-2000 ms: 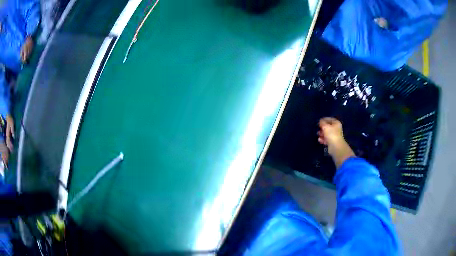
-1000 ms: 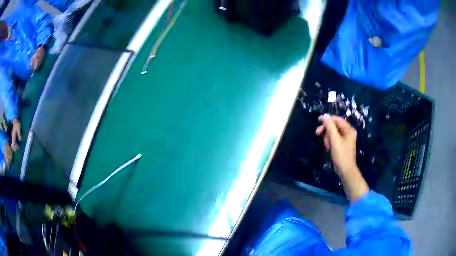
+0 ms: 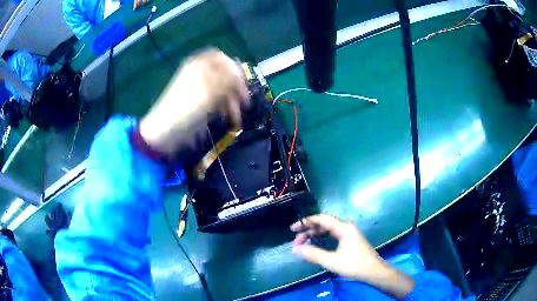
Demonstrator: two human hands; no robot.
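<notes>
The black device housing (image 3: 250,161) lies on the green bench. An orange-yellow flat cable (image 3: 218,153) runs diagonally across it, and a red wire (image 3: 295,132) runs along its right side. My left hand (image 3: 206,88) is motion-blurred over the housing's far end and covers part of it; whether it holds anything cannot be told. My right hand (image 3: 335,247) is at the near right corner, thumb and fingers closed on what looks like a small dark piece (image 3: 304,224). A white cable (image 3: 353,97) extends right from the housing's far end.
The electric screwdriver (image 3: 318,47) hangs beyond the housing. A black cord (image 3: 413,135) crosses the view to its right. A pale and black knife-like tool (image 3: 182,217) lies left of the housing. The parts crate (image 3: 491,235) is at lower right. People in blue (image 3: 82,16) are across the line.
The view has swung left from the crate to the housing. My right hand has left the crate and is at the housing's near corner. My left hand has come into view.
</notes>
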